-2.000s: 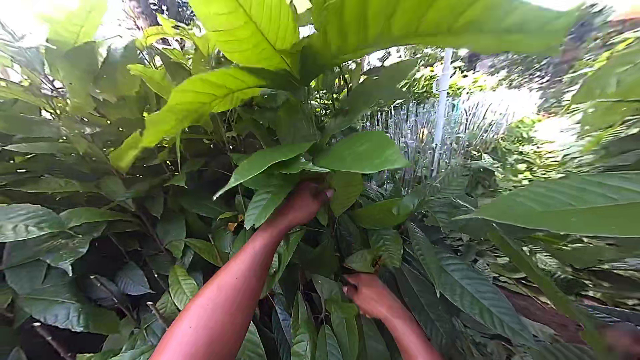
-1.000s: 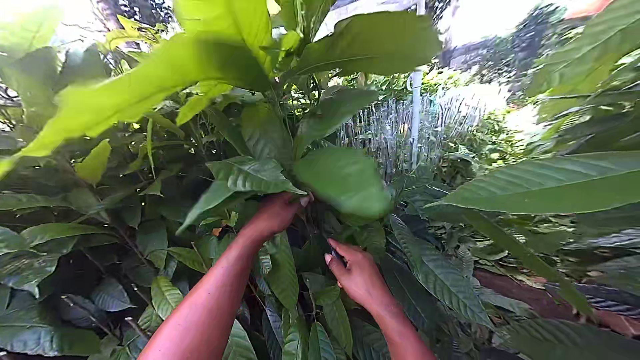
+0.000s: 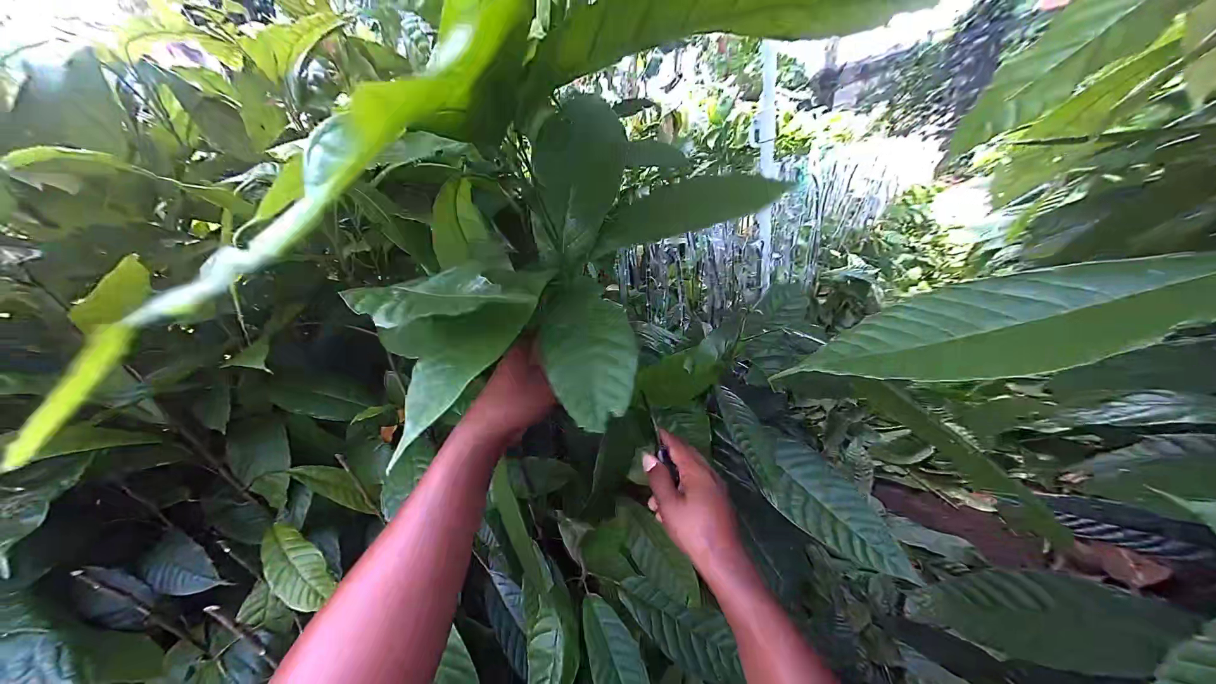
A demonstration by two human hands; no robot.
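My left hand (image 3: 521, 388) is up among the leaves of a broad-leaved plant, at its stem; its fingertips are hidden behind a drooping green leaf (image 3: 589, 351), so what they grip cannot be seen. Lower and to the right, my right hand (image 3: 686, 494) is closed around a small tool with a black handle (image 3: 667, 460). A thin dark blade seems to point up from it, toward the foliage. Large bright green leaves (image 3: 408, 104) spread above both hands.
Dense foliage fills the left side, with cut-looking stem ends (image 3: 237, 632) low down. A long leaf (image 3: 1026, 323) reaches in from the right. Behind stand a pale upright pole (image 3: 768, 161) and many thin stalks. A brown strip (image 3: 959, 527) lies at lower right.
The leafy top of the plant has shifted and tilted around my left hand. My right hand has come up from lower among the leaves, and the black-handled tool shows more plainly in it.
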